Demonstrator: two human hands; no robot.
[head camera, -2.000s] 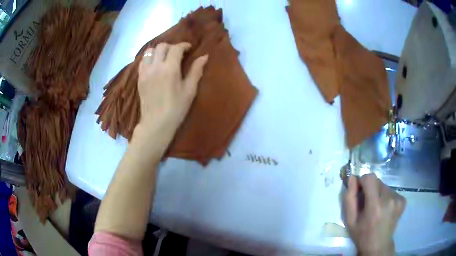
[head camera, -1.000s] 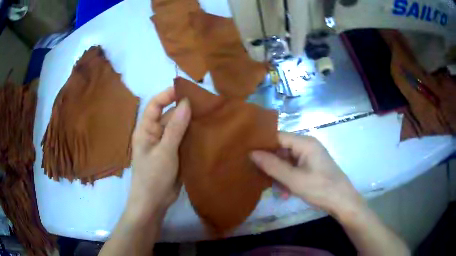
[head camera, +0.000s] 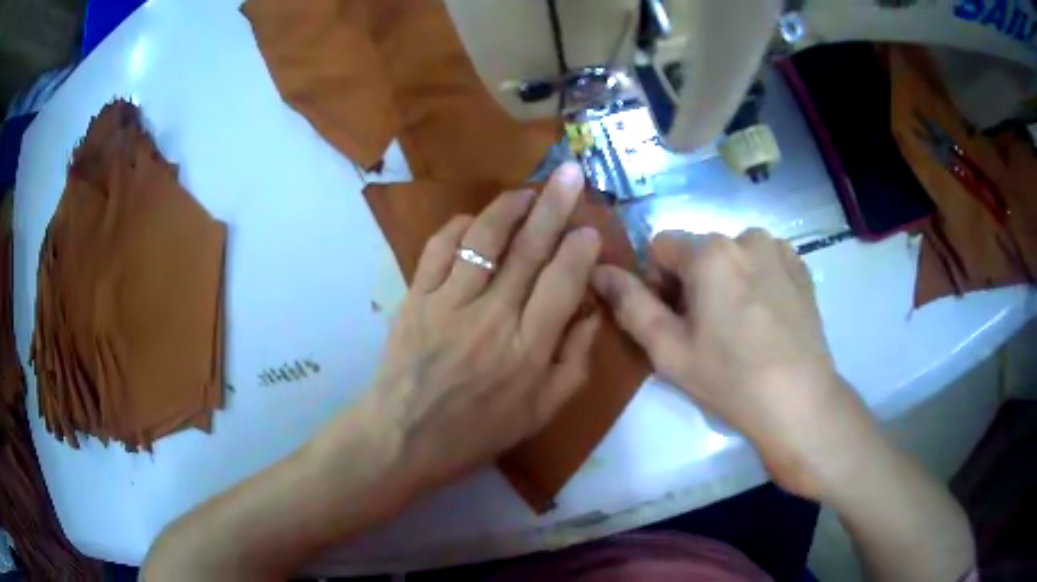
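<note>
A brown leather panel (head camera: 557, 455) lies flat on the table with its upper end at the presser foot (head camera: 620, 148). My left hand (head camera: 500, 296), with a ring, rests flat on the panel, fingertips just below the foot. My right hand (head camera: 728, 318) pinches the panel's right edge between thumb and fingers. The joined strip of brown panels (head camera: 387, 80) runs from the foot to the upper left. The fingers hide part of the panel.
A fanned stack of cut panels (head camera: 137, 296) lies at left. The sewing machine head (head camera: 739, 46) hangs over the bed, with a ridged knob (head camera: 748, 150). At right are a dark pouch (head camera: 859, 136), loose brown leather (head camera: 955, 250) and red-handled snips (head camera: 967, 171).
The panel held up in both hands is now down on the table at the foot. My left hand has moved right and lies on top of it. The view has shifted slightly.
</note>
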